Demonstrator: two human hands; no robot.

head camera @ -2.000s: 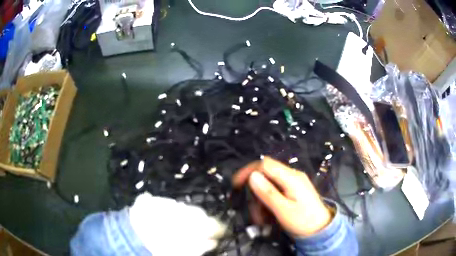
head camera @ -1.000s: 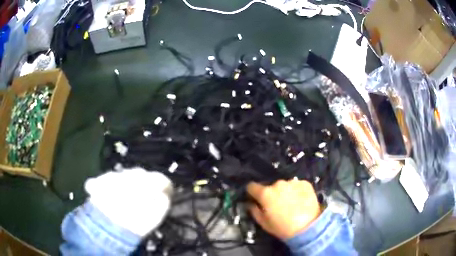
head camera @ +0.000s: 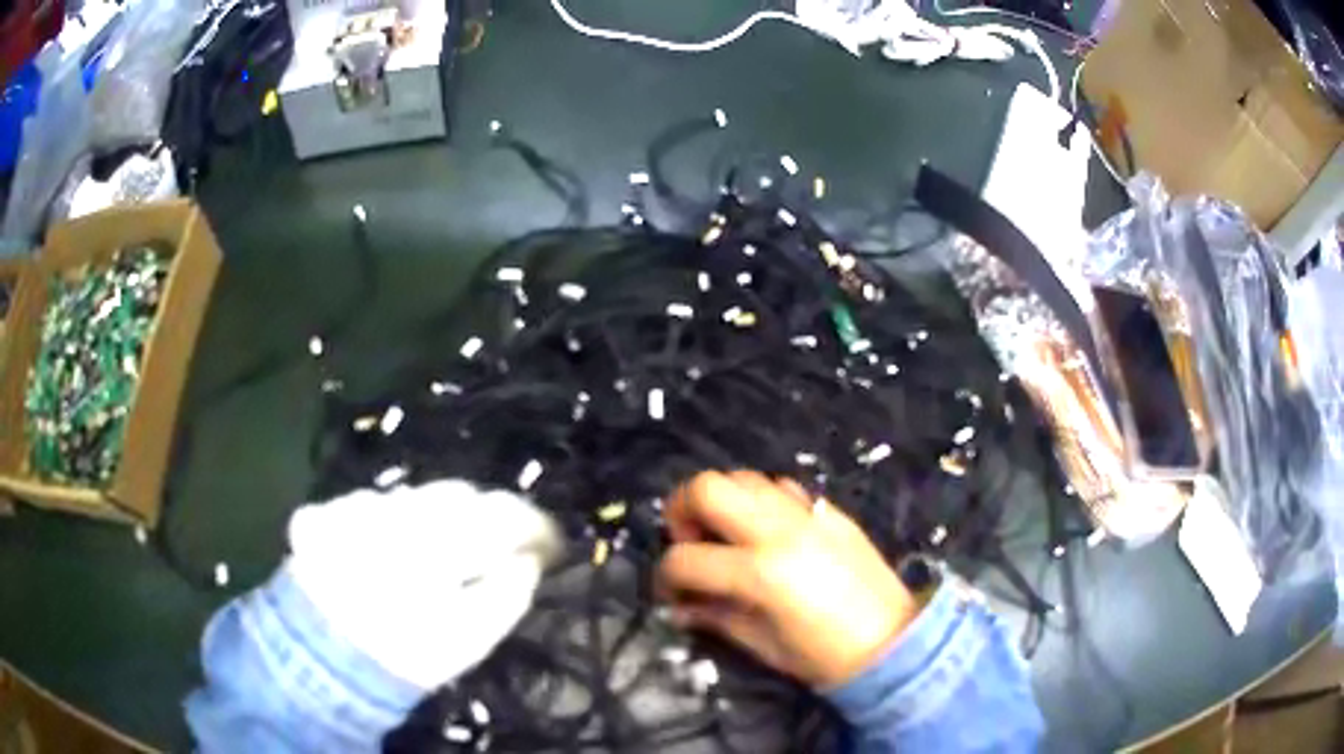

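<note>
A large tangled heap of black cables point(head camera: 708, 354) lies in the middle, with many small white-silver and some yellowish metal ends scattered over it. My left hand point(head camera: 420, 575), in a thick white glove, is at the heap's near left part, its fingers bent towards the right. My right hand point(head camera: 781, 575) is bare, at the near middle, with its fingers curled and pointing left. The fingertips of both hands are over the cables; whether either pinches a cable is too blurred to tell. A small green circuit board point(head camera: 846, 327) lies in the heap's upper right.
An open cardboard box of green boards point(head camera: 180, 346) stands at left. A grey metal fixture point(head camera: 364, 111) is back left. Bagged copper-coloured wires point(head camera: 1061, 420), a black strap point(head camera: 1002, 243), a dark phone-like rectangle point(head camera: 1148, 380) and crumpled clear plastic point(head camera: 1268, 398) lie at right. A white cord point(head camera: 678, 44) crosses the back.
My right hand has moved slightly left and its fingers now show curled. My left hand has shifted a little right. The green piece near my right hand a second ago no longer shows there.
</note>
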